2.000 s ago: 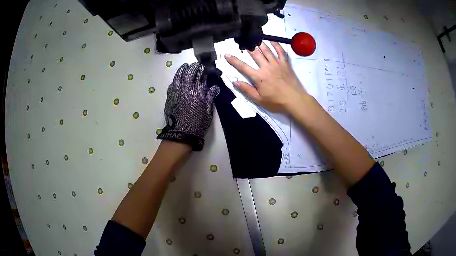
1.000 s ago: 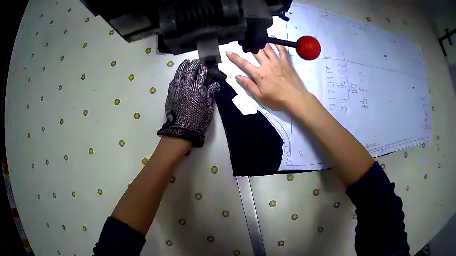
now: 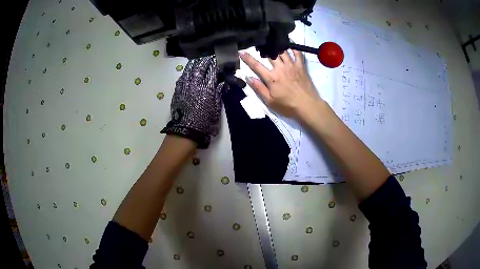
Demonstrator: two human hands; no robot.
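Observation:
The white paper marker (image 3: 405, 115) lies on the dark fabric stack (image 3: 259, 149), whose bare dark part shows at its left side. A small white paper scrap (image 3: 253, 107) lies on the dark cloth. My left hand (image 3: 196, 97), in a metal mesh glove, lies at the left edge of the cloth; its fingertips are partly hidden under the machine head. My right hand (image 3: 281, 81) is bare and lies flat on the paper with fingers spread, some fingertips hidden by the head. The band knife machine head (image 3: 226, 26) hangs just beyond both hands; the blade cannot be made out.
A lever with a red ball knob (image 3: 331, 54) sticks out right of the head, above the paper. A metal strip (image 3: 261, 226) runs in the table from the cloth towards me. The cream-white table top (image 3: 79, 152) has rows of small holes. Dark things show at the far left edge.
The fabric and paper have shifted slightly left, and both hands with them. The machine head and red knob appear slightly further right and lower in the view.

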